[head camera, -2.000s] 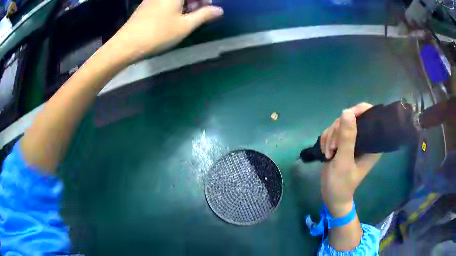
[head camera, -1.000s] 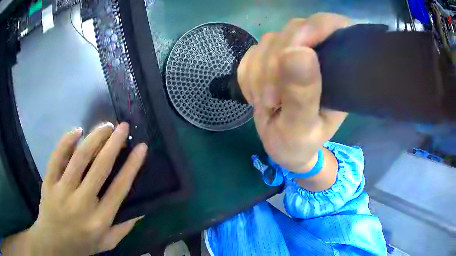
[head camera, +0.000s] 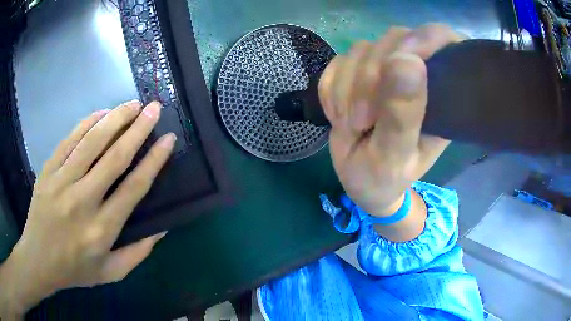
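Observation:
My right hand (head camera: 382, 119) is closed around a thick dark electric screwdriver (head camera: 494, 94). Its black nose is over the round perforated screw plate (head camera: 257, 94), which has dark screws at its upper right part. The bit's tip is not clearly visible. My left hand (head camera: 87, 200) lies with fingers spread on the lower part of the device unit (head camera: 69, 69), a flat silver area beside a honeycomb-patterned strip (head camera: 145, 56). The unit sits in a black fixture tray (head camera: 197, 119) at the left, next to the plate.
The dark green bench (head camera: 275, 213) has its front edge below the tray and plate. A blue sleeve and smock (head camera: 407, 251) are at the lower right. A pale flat surface (head camera: 526, 235) is at the right. Cables and a blue object (head camera: 527, 15) are at the upper right.
The unit in its black tray has come into view at the left, and my left hand has come down onto it. The screwdriver has moved left, over the plate.

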